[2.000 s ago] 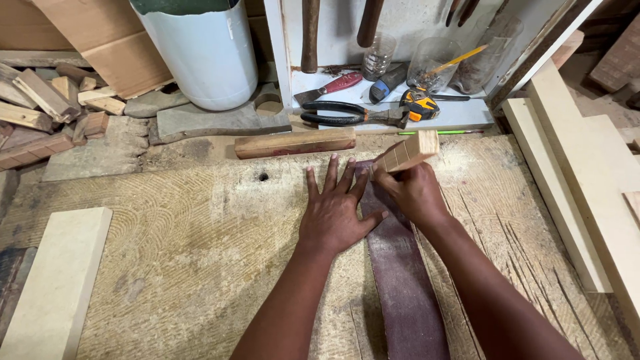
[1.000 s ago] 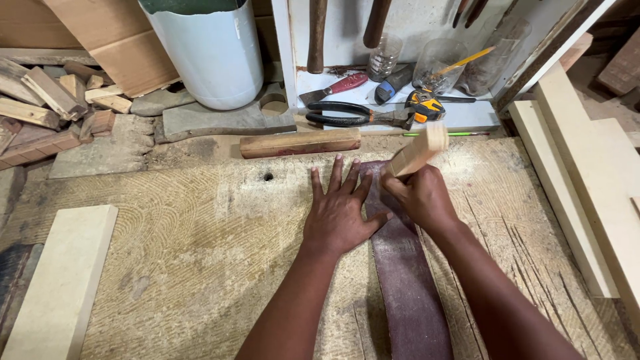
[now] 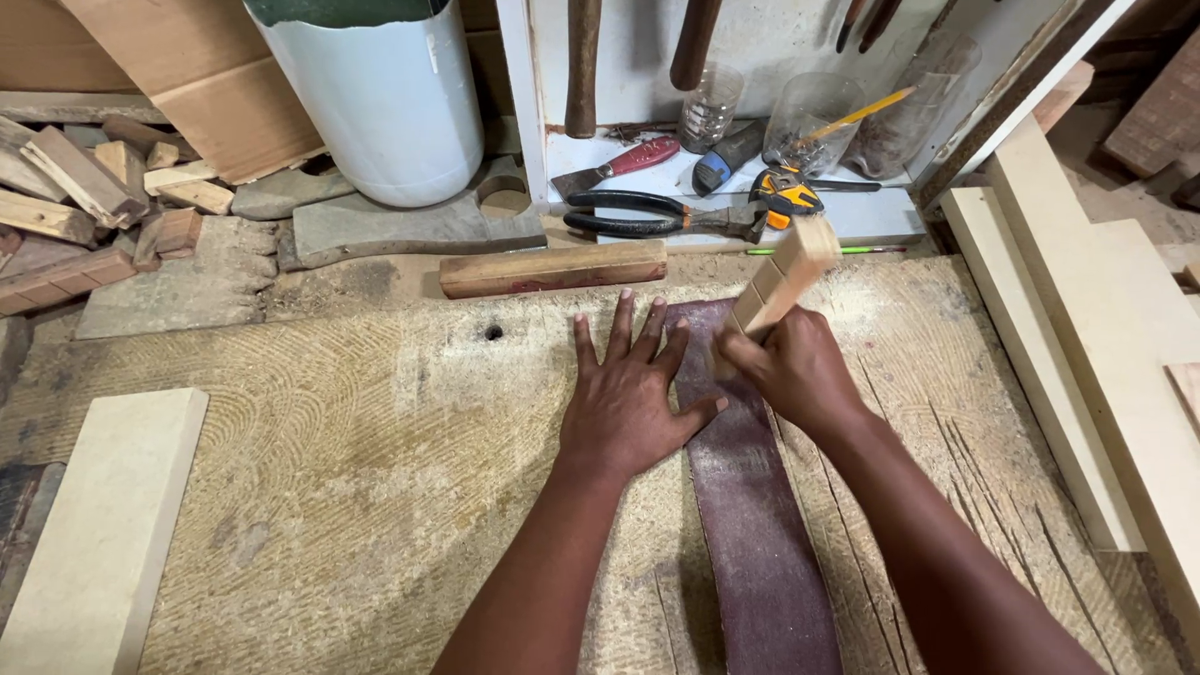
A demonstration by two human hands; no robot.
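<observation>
A long strip of dark purplish abrasive paper (image 3: 759,525) lies on the wooden bench top (image 3: 375,487), dusted with pale powder. My left hand (image 3: 623,403) is flat with its fingers spread, pressing on the bench and the left edge of the strip near its far end. In my right hand (image 3: 787,370) is a small wooden block (image 3: 778,272) with lines across its side, tilted up and slightly blurred. Its lower end is at the strip, partly hidden by my fingers.
Behind lie a wooden stick (image 3: 553,269), pincers (image 3: 656,216), a red-handled scraper (image 3: 619,164) and a tape measure (image 3: 787,195). A white container (image 3: 384,103) stands back left beside wood offcuts (image 3: 84,178). Pale boards lie left (image 3: 112,525) and right (image 3: 1050,375).
The block in my right hand has changed its tilt slightly between frames. My left hand stays spread at the strip's edge.
</observation>
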